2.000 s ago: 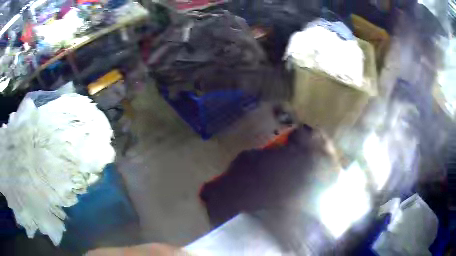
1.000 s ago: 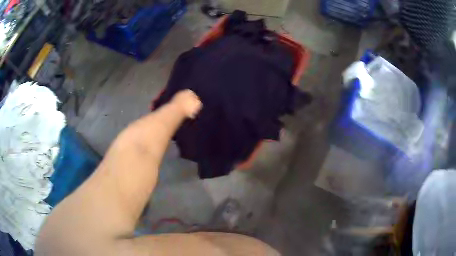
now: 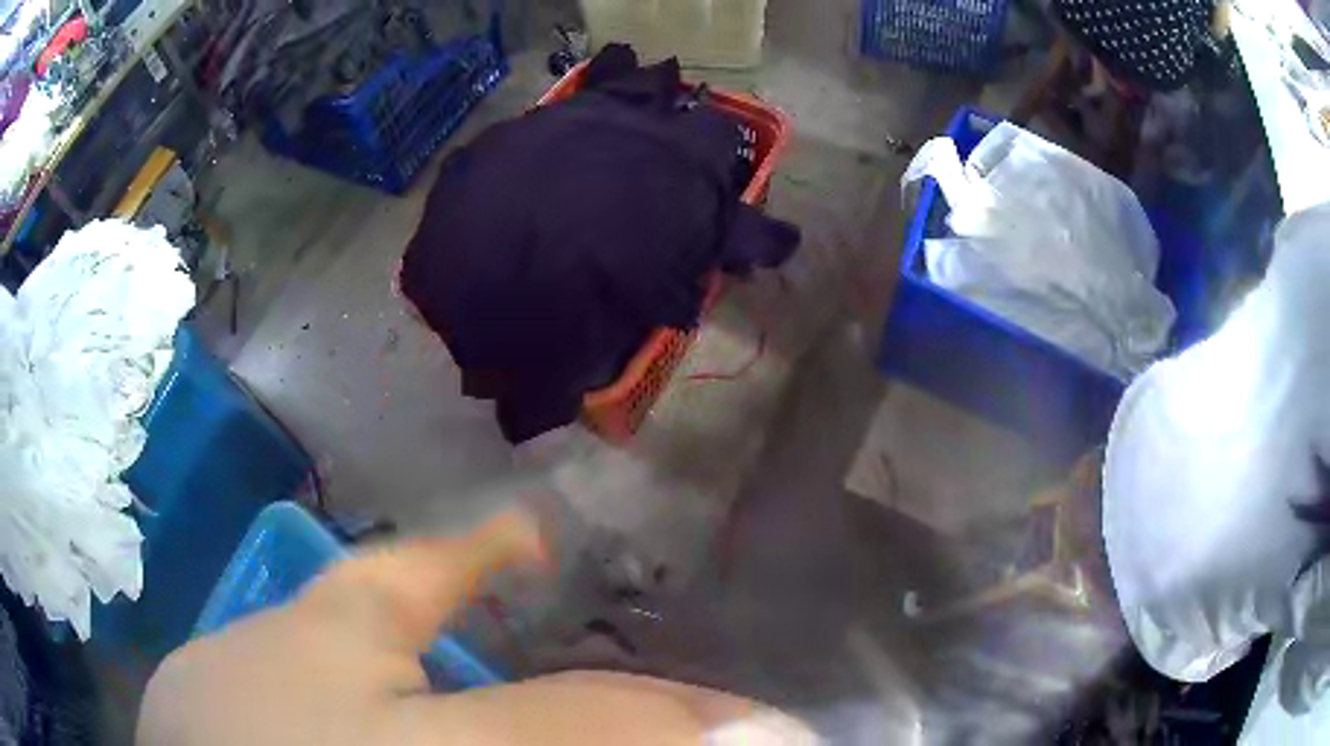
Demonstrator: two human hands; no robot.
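Dark garments [image 3: 569, 233] lie heaped in a red-orange slotted basket [image 3: 642, 386] on the floor, with cloth hanging over its sides. What appears to be my left hand [image 3: 503, 547] reaches in from the lower left. It is blurred, apart from the basket and nearer to me; its fingers cannot be made out. Another bare arm runs along the bottom edge, probably my right; its far end is blurred and cut off, so that hand's state cannot be told.
White pieces [image 3: 88, 394] are piled at the left above a teal bin [image 3: 219, 459]. A light-blue tub [image 3: 277, 561] is below. A blue crate [image 3: 992, 357] holds white cloth [image 3: 1050, 241]. White fabric [image 3: 1211, 481] is at the right. Another blue crate [image 3: 387, 131] stands at the upper left.
My view has swung down and right, bringing the whole dark heap and basket into sight. The reaching hand appeared over the heap, then drew back down, away from it. The light-blue tub has appeared.
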